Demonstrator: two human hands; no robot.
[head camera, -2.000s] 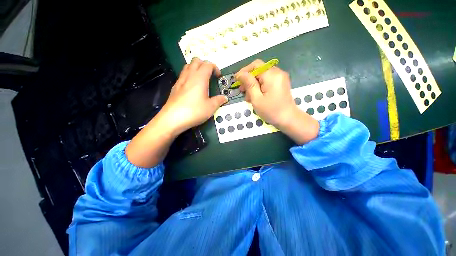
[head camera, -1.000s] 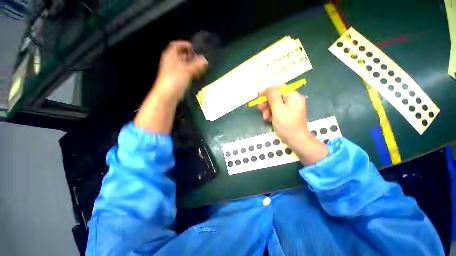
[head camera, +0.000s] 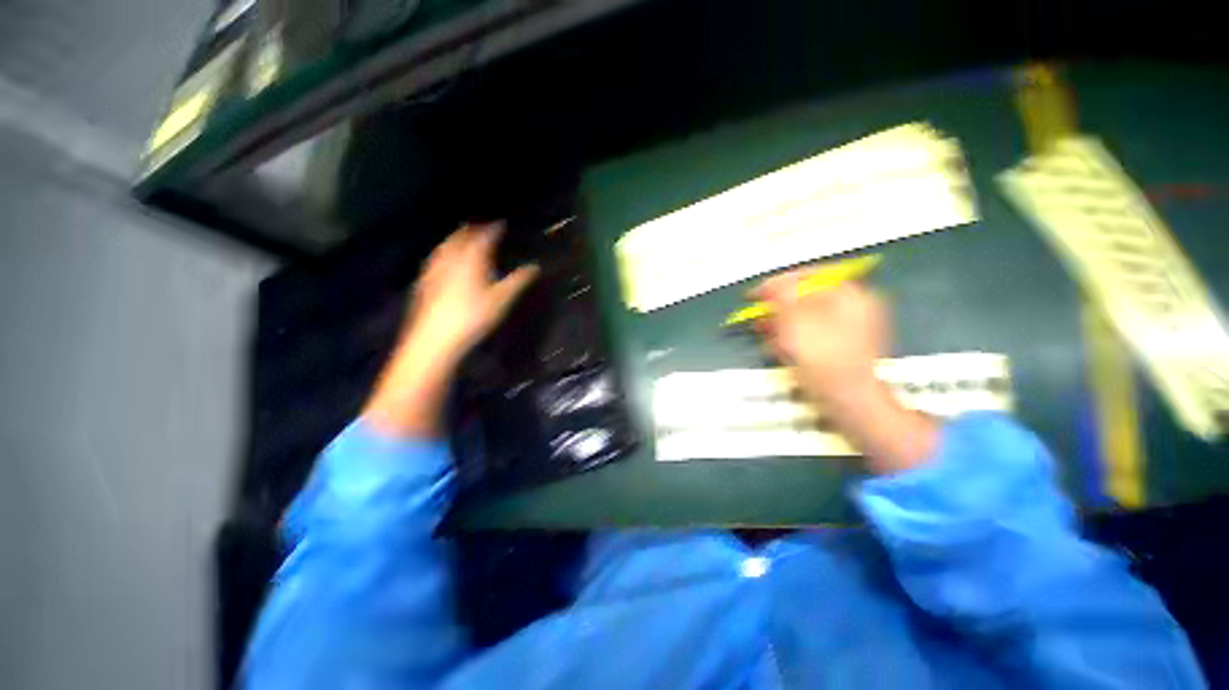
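Note:
The frame is blurred. My right hand (head camera: 832, 328) holds the yellow tweezers (head camera: 817, 285) between the stacked pad sheets and the sheet nearest me. My left hand (head camera: 458, 299) is over the shiny black blister tray (head camera: 546, 351) at the left, thumb and fingers apart; whether it holds a part cannot be told. The stacked pad sheets (head camera: 795, 216) lie slanted beyond my right hand. The backing sheet (head camera: 728, 415) lies nearest my body, partly under my right wrist. No housing part can be made out.
The spare pad sheet (head camera: 1119, 263) lies slanted at the right across the yellow bench tape (head camera: 1113, 404). The dark green bench (head camera: 755, 503) curves in front of my body. A dark ledge with blurred items (head camera: 256, 148) stands at the upper left.
The dark housing is no longer under my hands. My left hand went from it to the far left, then down over the tray. My right hand kept the tweezers. The view has shifted left.

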